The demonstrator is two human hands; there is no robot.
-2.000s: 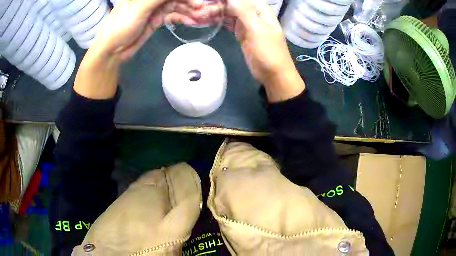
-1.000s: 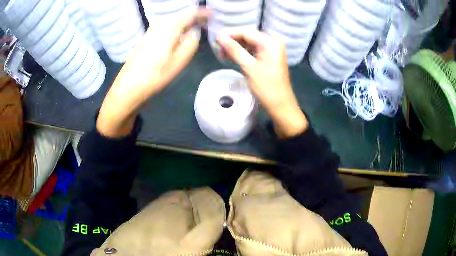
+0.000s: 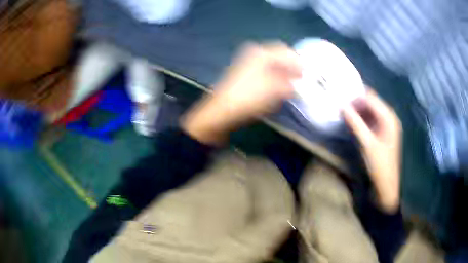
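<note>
The picture is strongly blurred. A glossy white round housing (image 3: 336,72) with a small dark centre mark lies on the dark bench top in front of me. My left hand (image 3: 254,77) is at its left rim, fingers bent and close together. My right hand (image 3: 377,126) is at its lower right rim, with thumb and fingers curled. Both hands' fingertips meet or overlap the housing's edge. A faint light line shows at its lower left rim. Whether a thin clear ring is between my fingertips cannot be told.
Ribbed white stacks (image 3: 431,56) stand along the back and right of the bench. The worn bench edge (image 3: 303,139) runs slanting in front of my lap. Blue and red items (image 3: 105,115) and a yellow line (image 3: 66,174) are on the green floor at the left. A brown shape (image 3: 36,51) is upper left.
The view has swung and tilted, so the housing appears further right. My hands have come down from above the housing to its two sides. The fan and loose ring pile have left view.
</note>
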